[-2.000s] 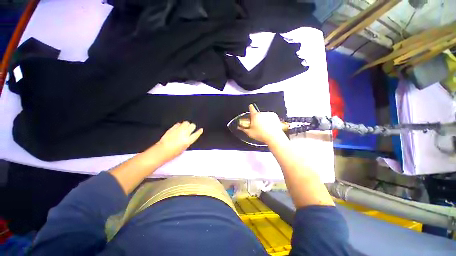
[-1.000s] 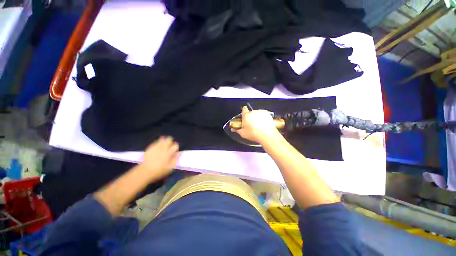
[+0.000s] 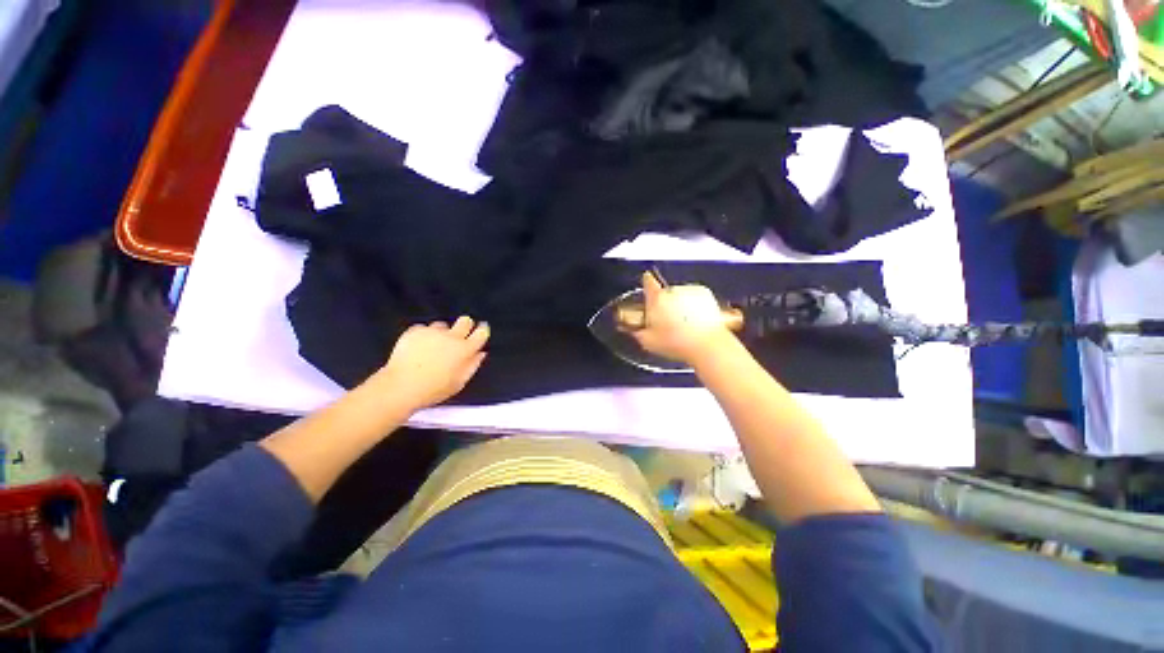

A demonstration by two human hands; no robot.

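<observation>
Black trousers (image 3: 383, 274) lie on the white-covered pressing table (image 3: 230, 338), the squared leg end at the right and a white label (image 3: 323, 189) at the upper left. My right hand (image 3: 680, 319) is closed round the tan handle of the steam iron (image 3: 618, 334), whose pointed soleplate rests on the leg, tip to the left. The wrapped steam hose (image 3: 938, 324) runs right from the iron. My left hand (image 3: 439, 362) rests on the near edge of the trousers, fingers slightly bent; whether it pinches cloth I cannot tell.
A crumpled black cloth heap (image 3: 766, 77) covers the far side of the table. An orange-red tray (image 3: 172, 191) stands at the left end. A red basket (image 3: 51, 561) is at the lower left and a yellow crate (image 3: 730, 574) below the table. Wooden strips (image 3: 1085, 191) are at the right.
The iron moved left along the leg, then stayed about there. My left hand lifted and moved left, and is back on the cloth. The trousers' label end shifted nearer the middle. The view has turned left.
</observation>
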